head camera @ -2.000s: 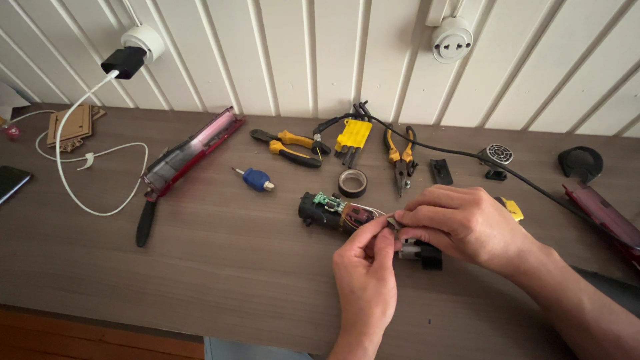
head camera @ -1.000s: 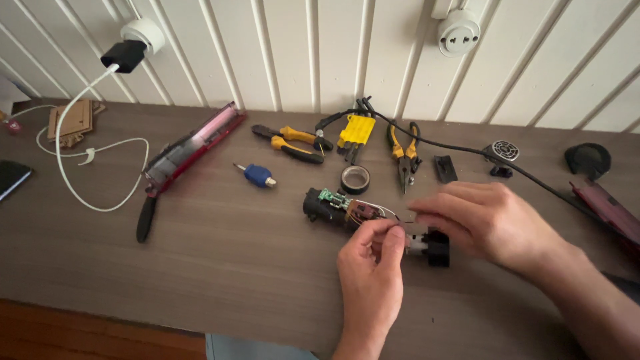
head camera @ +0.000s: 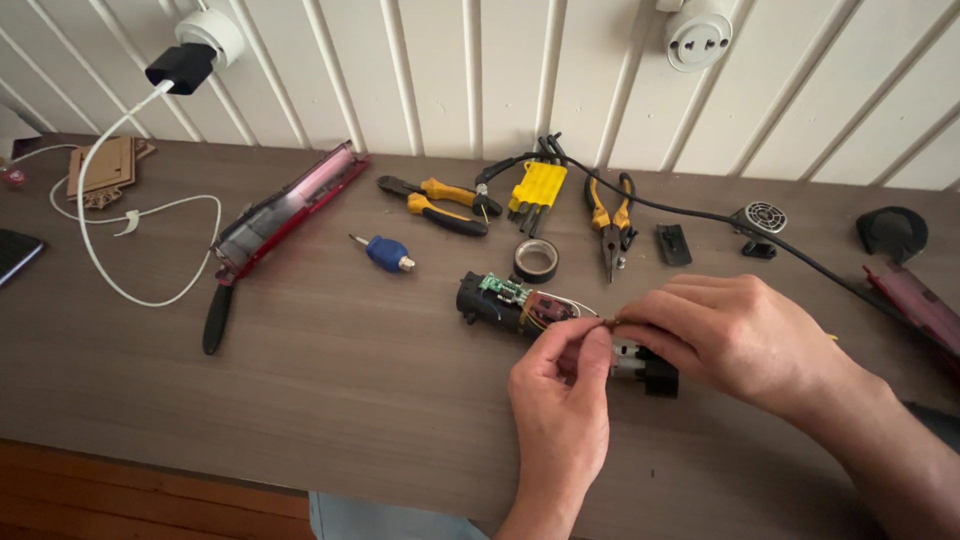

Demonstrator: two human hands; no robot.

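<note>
On the wooden desk lies an opened cylindrical device core point(head camera: 499, 307), black, with a green circuit board point(head camera: 504, 289), thin wires and a black end piece point(head camera: 660, 373). My left hand point(head camera: 566, 390) pinches something small at the wires, thumb against forefinger. Fingertips of my right hand point(head camera: 720, 337) meet it there, also pinched on a thin dark piece, perhaps a wire end; the fingers hide most of it. Just behind the core sits a roll of black tape point(head camera: 536, 260). Long-nose pliers point(head camera: 611, 225) with yellow and black handles lie behind my hands.
Diagonal cutters point(head camera: 435, 202), a yellow holder of hex keys point(head camera: 538, 186) and a blue screwdriver point(head camera: 386, 253) lie behind and left. A black cable point(head camera: 660, 197) crosses toward the right. Translucent red housing halves point(head camera: 289, 206) lie at both sides. A white cable point(head camera: 86, 225) loops at left.
My right hand's fingertips have come back against those of my left hand, after being slightly apart one second ago. The tools on the desk lie as before.
</note>
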